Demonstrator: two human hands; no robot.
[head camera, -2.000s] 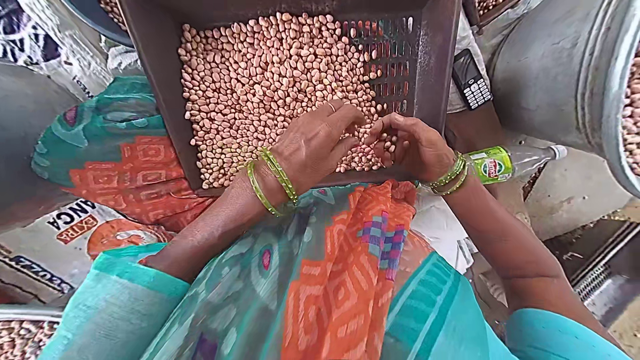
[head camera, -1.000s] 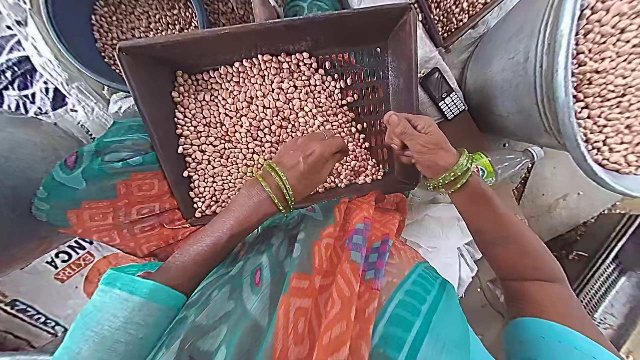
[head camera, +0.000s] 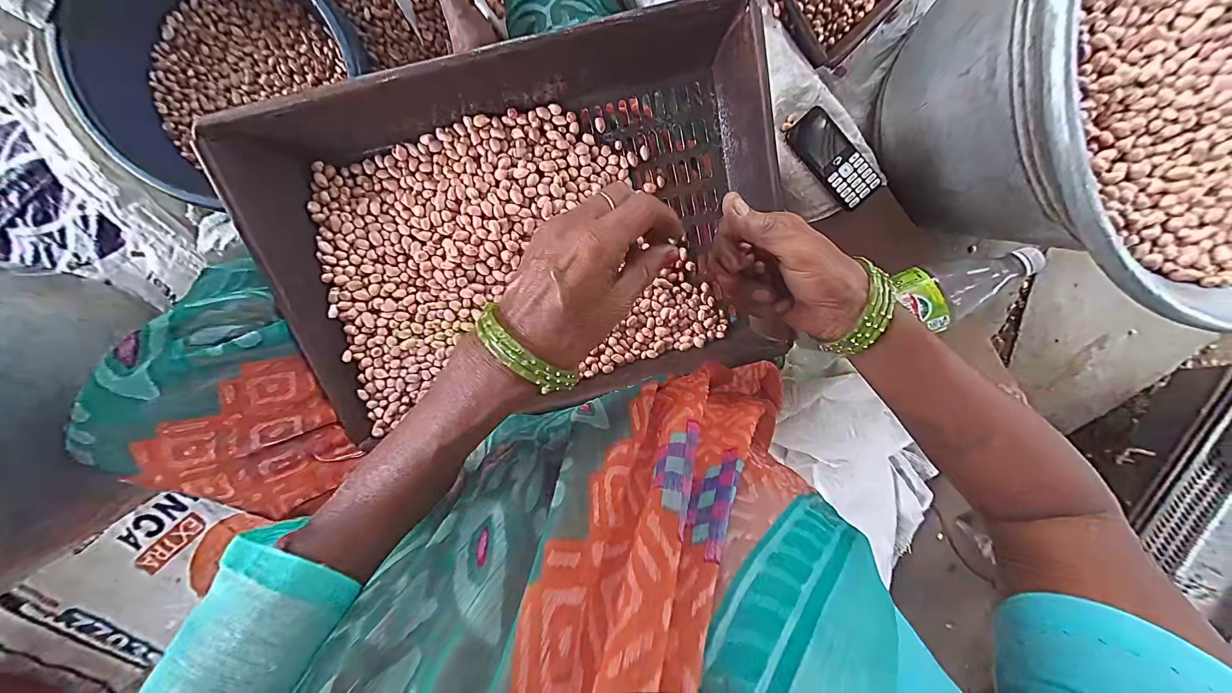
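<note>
A brown plastic crate (head camera: 318, 106) with a slotted bottom lies tilted against my lap. Shelled peanuts (head camera: 433, 231) cover most of its floor, while the slots show at its upper right. Over the right part of the peanuts is my left hand (head camera: 602, 269), fingers curled down, thumb and index finger close together; whether a nut is between them is unclear. My right hand (head camera: 775, 265) hovers at the crate's right side, fingers curled in and thumb up, its palm hidden. Both wrists wear green bangles.
Beyond the crate at upper left stands a dark tub (head camera: 96, 125) of peanuts. A metal drum (head camera: 972, 125) is at right beside more peanuts. A keypad phone (head camera: 833, 159) and a plastic bottle (head camera: 972, 284) lie right of the crate. Another person's hand (head camera: 469, 24) shows at the top.
My left hand has moved right over the peanuts, nearer my right hand, since one second ago. The view has shifted since two seconds ago.
</note>
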